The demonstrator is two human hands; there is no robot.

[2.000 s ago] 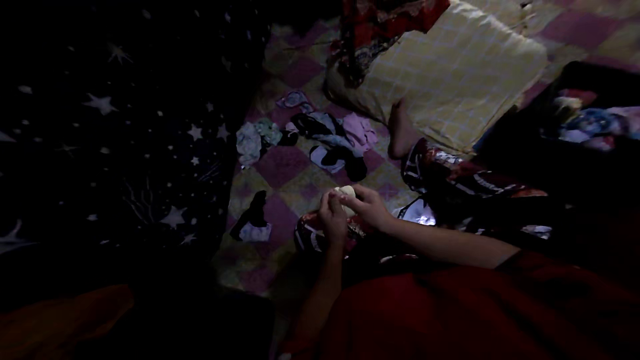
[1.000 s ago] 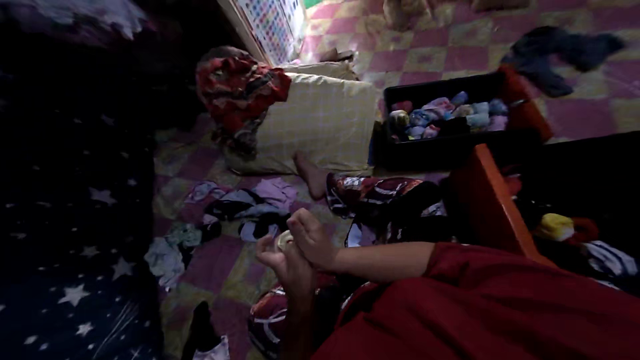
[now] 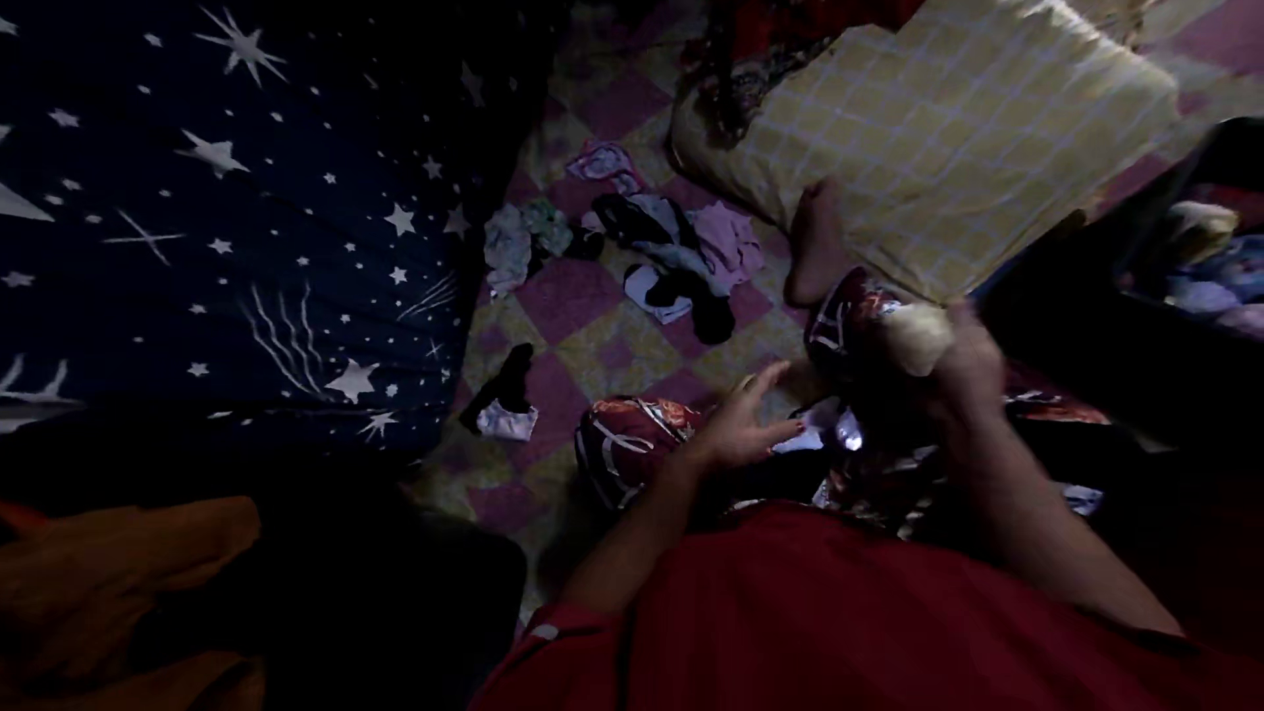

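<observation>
My right hand (image 3: 968, 365) grips a pale cream bundle of cloth (image 3: 918, 338), held over my patterned trouser leg near my bare foot. My left hand (image 3: 743, 423) is above my other knee, its fingers spread and nothing in them. Beyond it on the tiled floor lies a loose pile of small garments: a pink cloth (image 3: 728, 242), a black and white piece (image 3: 657, 294) and a greenish grey cloth (image 3: 509, 247). A black and white garment (image 3: 509, 420) lies apart, to the left of my knee. The bundle and right hand are blurred.
A yellow checked cushion or folded bedding (image 3: 948, 138) lies beyond my foot, with a red patterned cloth (image 3: 760, 59) at its left. At the right edge stands a dark bin (image 3: 1136, 232) holding rolled cloths. A dark blue star-print fabric (image 3: 296, 247) fills the left side.
My hands were together around the small pale bundle; now they are apart. The right hand has carried it to the right, and the left hand has let go. The view has swung noticeably.
</observation>
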